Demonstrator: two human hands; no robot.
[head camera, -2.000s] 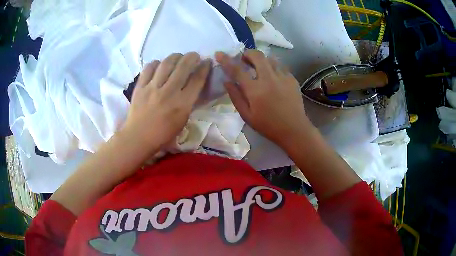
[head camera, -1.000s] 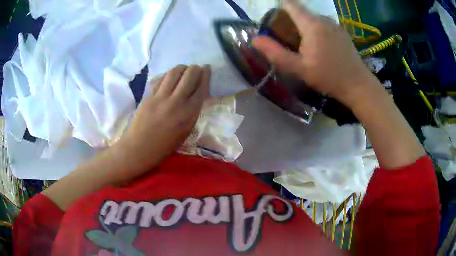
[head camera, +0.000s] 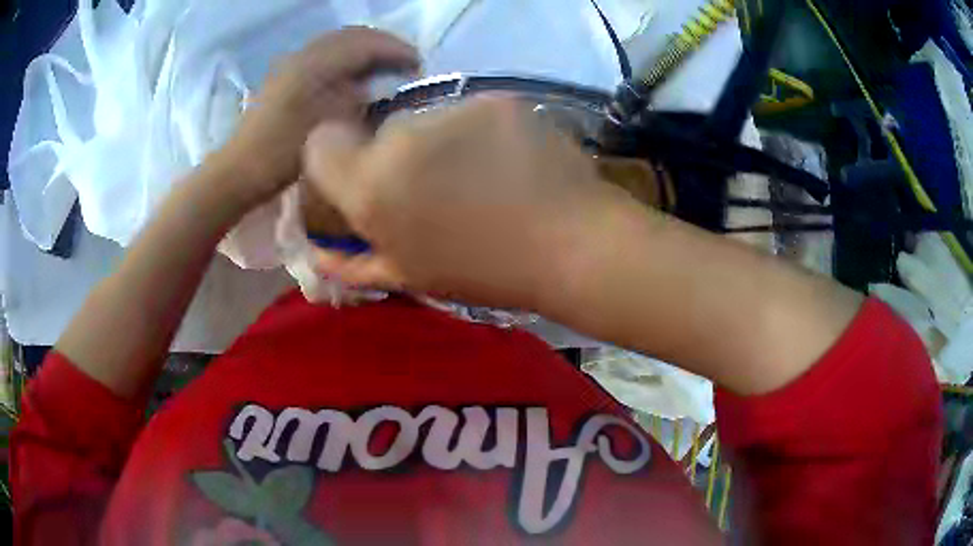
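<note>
A white garment (head camera: 523, 41) lies spread over the board, with loose folds at the left. My right hand (head camera: 459, 197) is closed round the handle of the steam iron (head camera: 491, 85), which is over the garment in front of me; its tip and soleplate are mostly hidden by my hands. My left hand (head camera: 320, 91) is blurred at the left of the iron, fingers bent over the cloth. Whether it holds cloth cannot be told. Cream cloth (head camera: 261, 229) shows at the near edge below my hands.
A yellow coiled hose (head camera: 688, 41) and black leads run from the iron to the upper right. Yellow wire bars (head camera: 787, 91) stand at the right. White cloth (head camera: 645, 382) hangs at the table's near right edge. The pale table cover (head camera: 192, 309) shows at the lower left.
The iron was on its rest, then was lifted by my right hand at upper right; it has now moved left and turned. My left hand has moved up and left off the near cloth.
</note>
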